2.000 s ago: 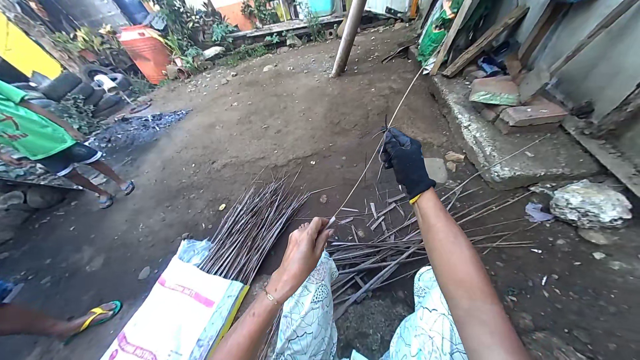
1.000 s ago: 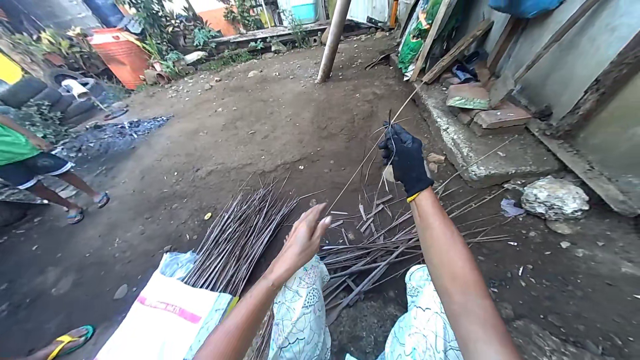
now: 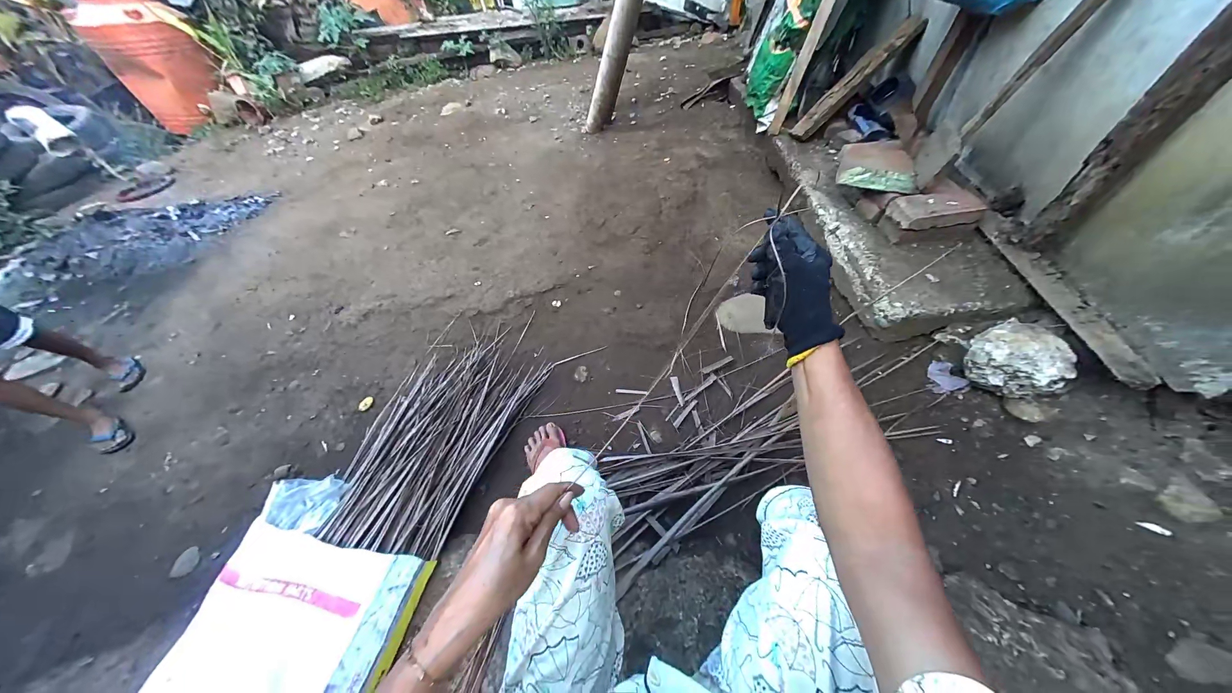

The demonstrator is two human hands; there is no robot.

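My right hand (image 3: 794, 279), in a black glove with a yellow cuff edge, is closed on a thin palm-leaf midrib (image 3: 688, 332) near the concrete ledge. The stick slants down from it toward my bare left hand (image 3: 534, 525), which is over my left knee with thumb and forefinger together; whether it touches the stick's end is unclear. A dense bundle of thin brown sticks (image 3: 433, 443) pokes out of a white woven sack (image 3: 279, 606) at lower left. Loose dry leaf strips and sticks (image 3: 712, 462) lie on the ground between and beyond my feet.
A concrete ledge (image 3: 905, 279) with bricks (image 3: 934, 207) runs along the wall at right, with a pale rock (image 3: 1020, 356) beside it. A wooden post (image 3: 613, 67) stands ahead. Another person's legs (image 3: 72, 385) are at left, near ash (image 3: 144, 231) on the dirt.
My left hand has moved down toward my knee, and its spread fingers have drawn together. My right hand stays raised with a stick. The other person at left shows less, as the view has shifted.
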